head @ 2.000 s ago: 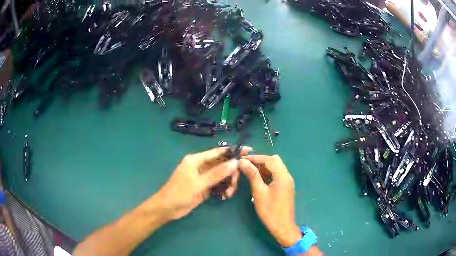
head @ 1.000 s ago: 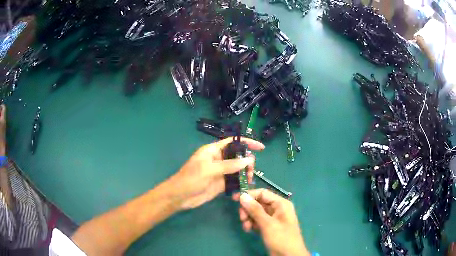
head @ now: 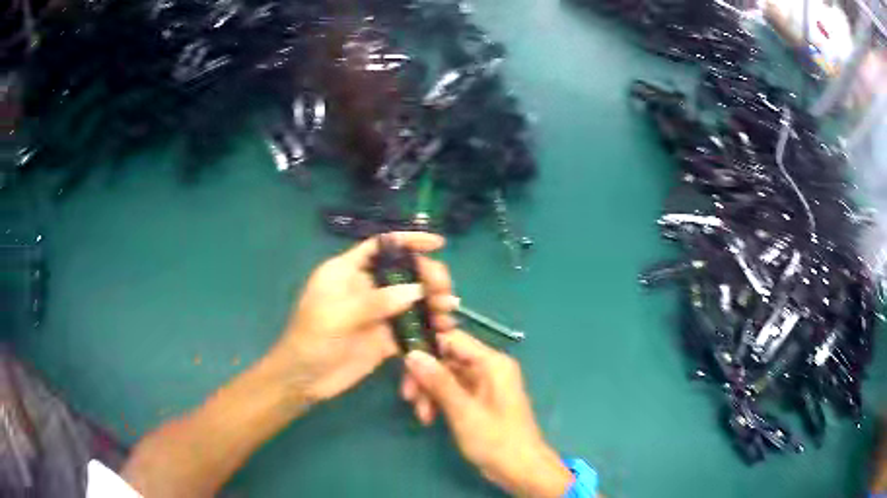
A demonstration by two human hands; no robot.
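Note:
My left hand (head: 355,316) holds a narrow black housing (head: 393,261) roughly upright, its thumb across the front. Green of a circuit board (head: 414,337) shows in the lower part of the housing. My right hand (head: 467,394) pinches the lower end of the board and housing with thumb and fingers. The frame is blurred, so how far the board sits inside cannot be told. Another thin green board (head: 489,322) lies on the bench just right of my hands. A further green board (head: 426,197) lies at the heap's edge above them.
A large dark heap of housings (head: 224,88) spreads across the upper left. Another heap (head: 768,282) runs down the right side, with a pale wire (head: 784,156) over it. The bench top (head: 195,263) is green. Grey striped cloth (head: 44,428) shows at the lower left.
Since the earliest frame, the housing has turned to show green in its opening, and my right hand has moved to its lower end. A loose board now shows beside my hands. The view has shifted.

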